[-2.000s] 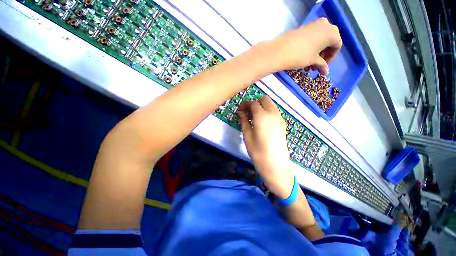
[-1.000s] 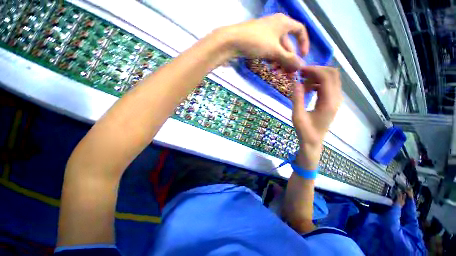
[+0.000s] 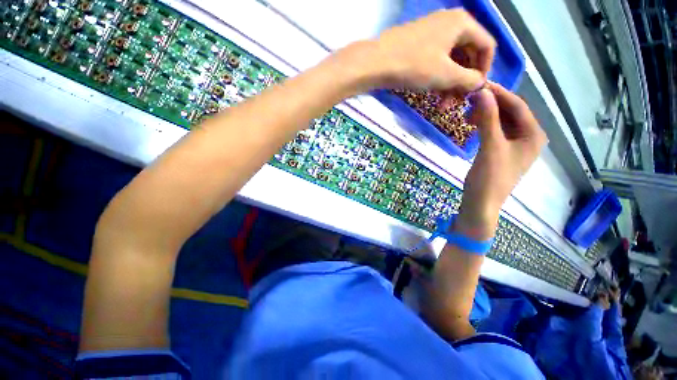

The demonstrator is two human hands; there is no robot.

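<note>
My left hand [image 3: 438,56] reaches across from the left, over the blue parts bin [image 3: 512,59]. My right hand [image 3: 508,137], with a bright blue wrist strap [image 3: 469,243], comes up from below. Their thumbs and fingertips meet above the bin around a tiny dark component [image 3: 482,87], mostly hidden by the fingers. A copper-coloured heap [image 3: 438,115] of small parts lies in the bin, partly behind my hands. A long row of green circuit board panels [image 3: 341,159] runs below the bin, partly covered by my left forearm; some spots carry copper-brown, dark-centred rings.
White rails [image 3: 326,208] edge the board row. A second blue bin [image 3: 594,217] is farther down the line at right. Another person's hands and blue sleeves [image 3: 586,338] show at lower right. The dark blue floor [image 3: 52,297] has yellow lines.
My right hand has moved up from the boards to meet my left fingertips over the bin. Since one second ago, both hands have shifted right in view, still together.
</note>
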